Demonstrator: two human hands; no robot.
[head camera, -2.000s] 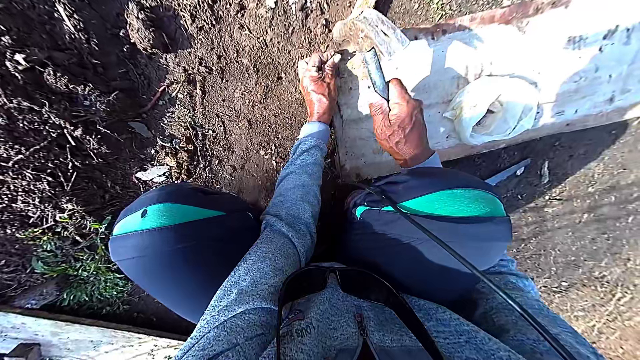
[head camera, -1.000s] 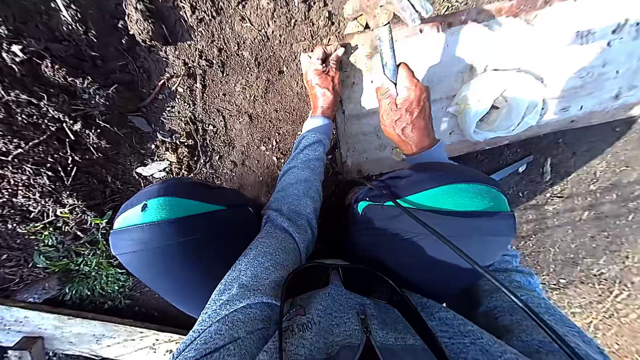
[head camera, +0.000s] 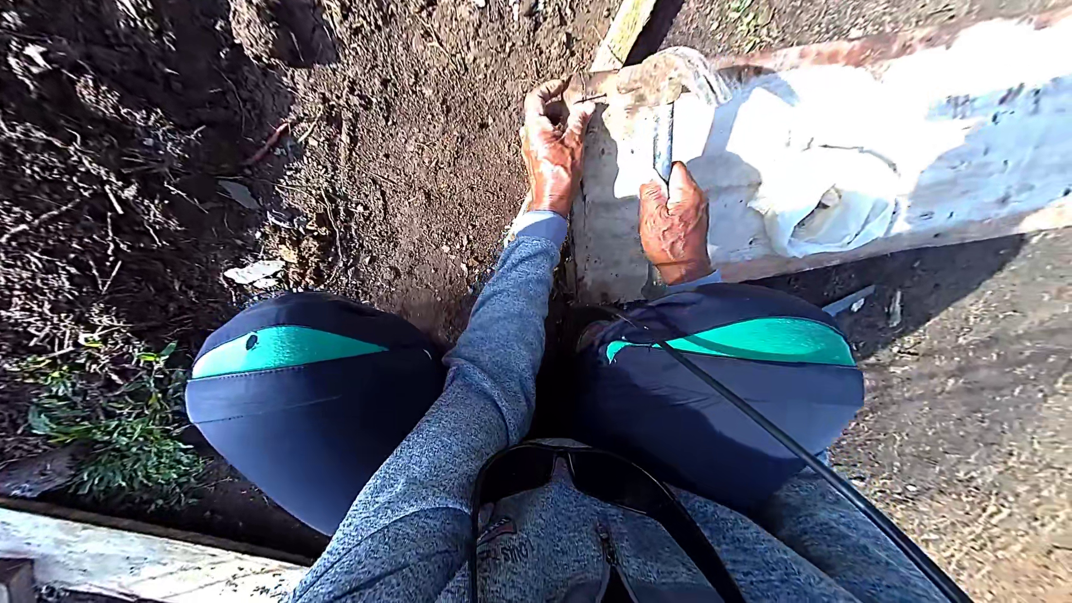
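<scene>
My left hand (head camera: 554, 155) is at the left end of a pale, whitish-stained wooden board (head camera: 963, 159), fingers bent at its far corner. A thin dark thing like a nail (head camera: 591, 99) shows by the fingertips; whether they grip it is unclear. To the right, my right hand (head camera: 675, 224) is closed around a metal-shafted tool (head camera: 662, 138), probably a hammer, pointing away from me over the board. Its far end is blurred against a clear, crumpled plastic bag or wrap (head camera: 699, 71). An opened white plastic bag (head camera: 825, 205) lies on the board, right of my right hand.
A narrow wood strip (head camera: 624, 33) runs off beyond the board's far corner. Loose dark soil with roots (head camera: 126, 167) lies at left, with a green weed (head camera: 126, 448) lower down. Another whitish board (head camera: 142, 557) crosses the lower left. A black cord (head camera: 779, 431) hangs across my right knee.
The tool in my right hand has swung about, tilted left two seconds ago and now nearly straight away from me. My left hand has stayed at the board's corner.
</scene>
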